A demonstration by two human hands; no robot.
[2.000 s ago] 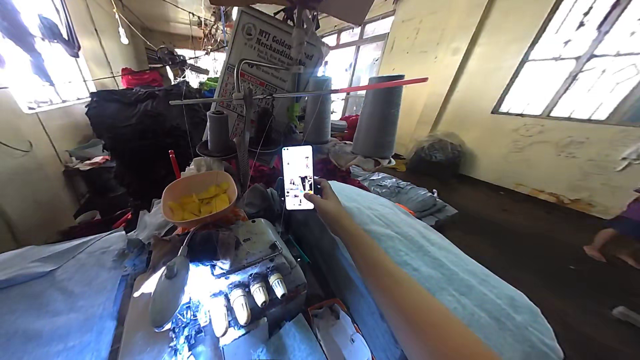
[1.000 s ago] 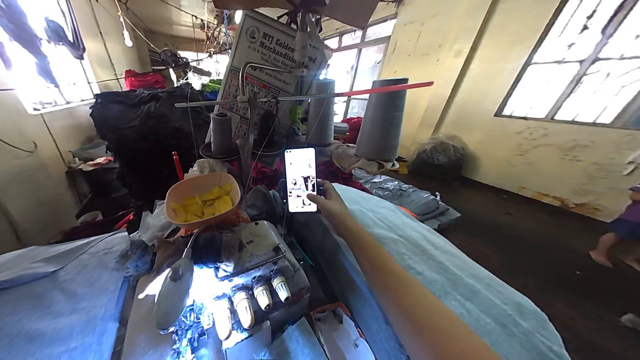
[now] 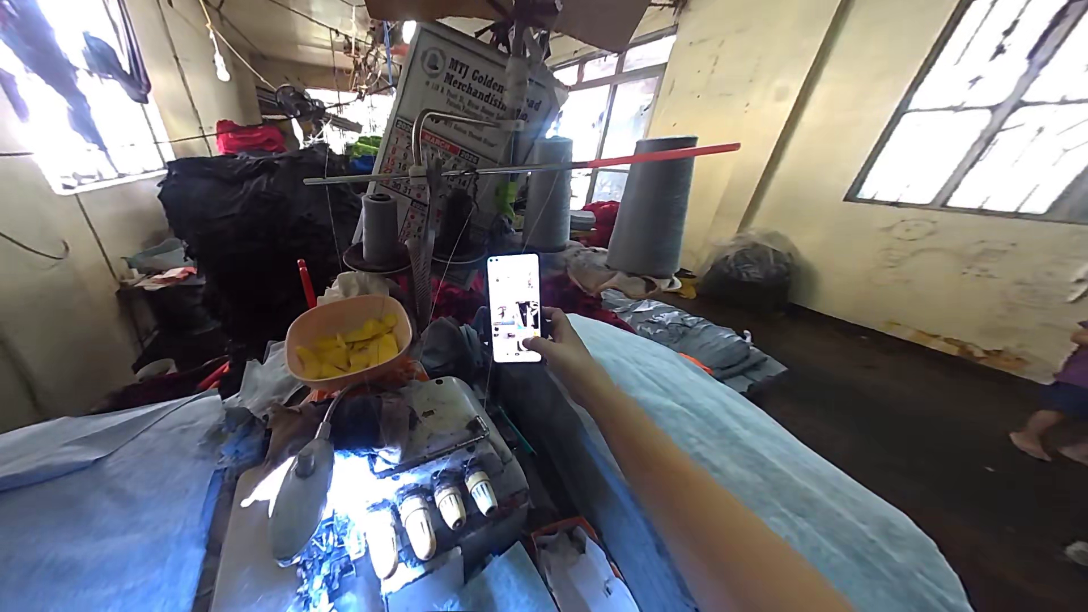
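My right hand (image 3: 568, 353) holds a smartphone (image 3: 514, 308) upright, its bright screen facing me and the thumb over the lower screen. The phone is above and beyond an overlock sewing machine (image 3: 442, 416) with several white tension dials (image 3: 418, 525). A lit lamp (image 3: 303, 501) on a bent neck shines on the machine's left part. Behind the machine, a peach plastic bowl (image 3: 350, 344) holds yellow pieces. Gray thread cones (image 3: 653, 208) stand behind the phone under a metal rod with a red end (image 3: 663, 155). My left hand is out of view.
Light blue fabric lies at the left (image 3: 110, 501) and right (image 3: 765, 450) of the machine. An open small box (image 3: 582, 565) sits at its front right. Behind are a calendar (image 3: 459, 127) and dark cloth piles (image 3: 255, 229). Another person's leg (image 3: 1039, 429) shows at the far right.
My right hand still holds up the phone, with only slight shifts. At the right edge, the other person is partly visible in every frame and now sits nearer the edge of view.
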